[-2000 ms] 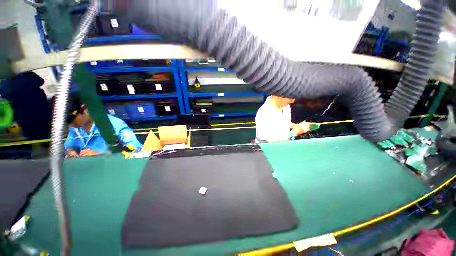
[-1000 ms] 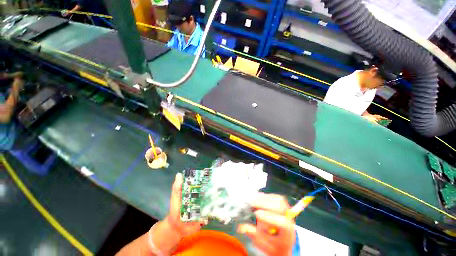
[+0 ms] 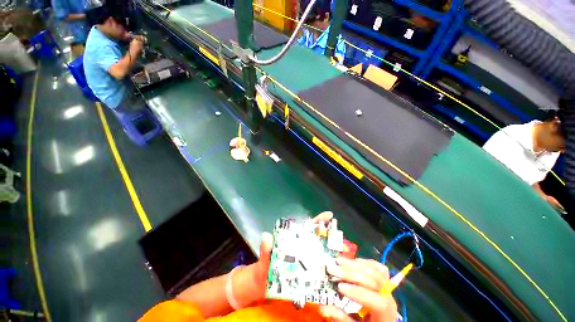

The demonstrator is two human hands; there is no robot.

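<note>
A green circuit board (image 3: 301, 261) crowded with parts is held up above the bench at the lower middle. My left hand (image 3: 255, 277) grips its left edge, thumb on the near side; a pale band is on that wrist. My right hand (image 3: 365, 283) is at the board's right edge, fingers touching it. A thin yellow stick with a pale section (image 3: 400, 277) is also held in my right hand and points up to the right. Whether a second board lies behind the first cannot be told.
A pale pot (image 3: 239, 151) with an upright yellow stick stands on the green bench (image 3: 208, 141). A blue coiled cord (image 3: 386, 250) hangs right of my hand. A black crate (image 3: 189, 242) sits low left. A raised line with a black mat (image 3: 378, 122) runs beyond. Several people work around.
The view has turned left and down from the raised line, showing more floor and a seated person. The board now faces me more squarely and looks sharper. Both hands still hold it.
</note>
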